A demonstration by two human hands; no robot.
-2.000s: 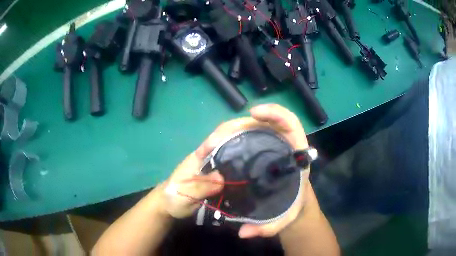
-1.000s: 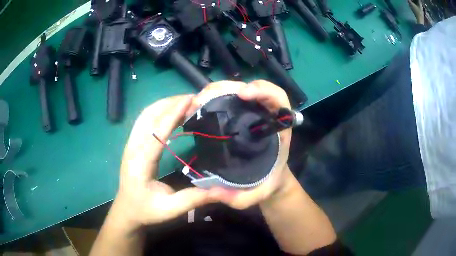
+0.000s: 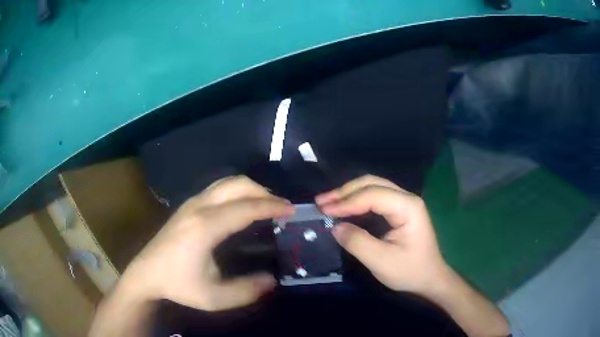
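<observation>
A black housing (image 3: 312, 253) is low in front of me, between my hands, with a squarish dark face, red wires and small white connectors. A grey band (image 3: 306, 212) shows along its upper edge, and a grey strip shows along its lower edge. My left hand (image 3: 204, 243) is on its left, fingertips at the band's upper left and thumb by the lower left side. My right hand (image 3: 388, 237) pinches the band's upper right corner between thumb and fingers. The housing's far side is hidden.
The green bench (image 3: 164, 49) curves across the top, with parts of dark objects at its upper edge. An open cardboard box (image 3: 112, 217) with grey bands is at the left. Black clothing with white marks lies beyond the housing. A person's blue-grey clothing (image 3: 526, 99) is at the right.
The view has tilted down and the black units have left it. The housing has moved low toward my body and turned, so its squarish wired side shows instead of its round face.
</observation>
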